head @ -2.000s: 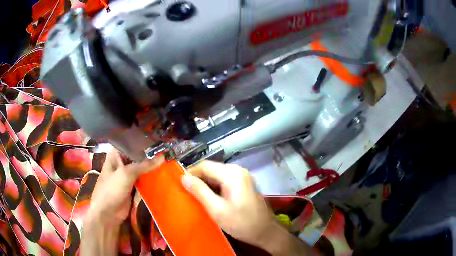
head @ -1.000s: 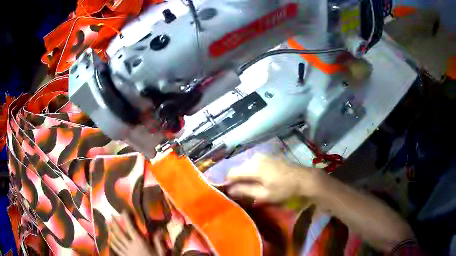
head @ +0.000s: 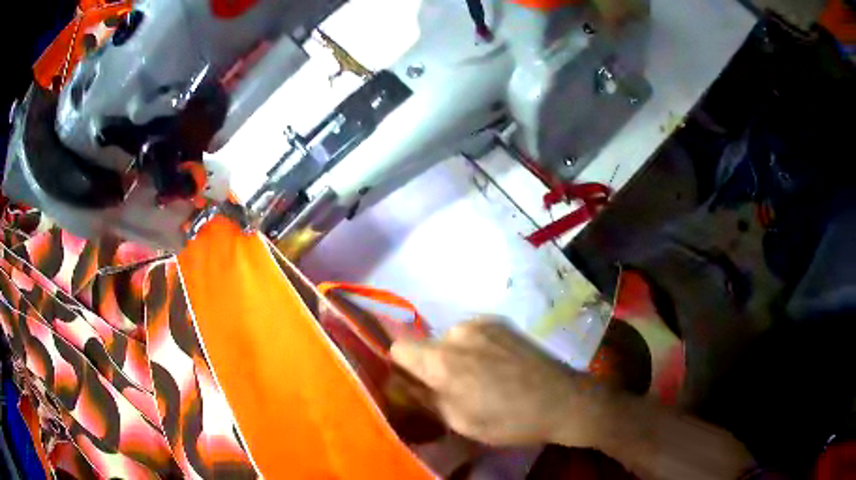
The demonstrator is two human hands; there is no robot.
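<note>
The orange fabric band [head: 282, 375] runs from under the presser foot [head: 218, 217] down to the bottom edge of the view, with pale lines along both edges. My right hand [head: 493, 380] is right of the band, fingers curled on the edge of a dark patterned panel [head: 375, 349] that has a thin orange edge. Its fingertips are blurred. My left hand is not in view. The patterned panels [head: 84, 347] lie in long folds left of the band.
The sewing machine head [head: 103, 178] is at upper left, its cylinder arm [head: 441, 112] running to upper right. A red strip [head: 573, 208] is tied at the edge of the white tabletop [head: 441, 244]. Another patterned piece [head: 648, 328] hangs at the table's right corner.
The machine has shifted up and left in view. My left hand has left the picture. My right hand is now lower, at the panel edge, and the band lies straighter.
</note>
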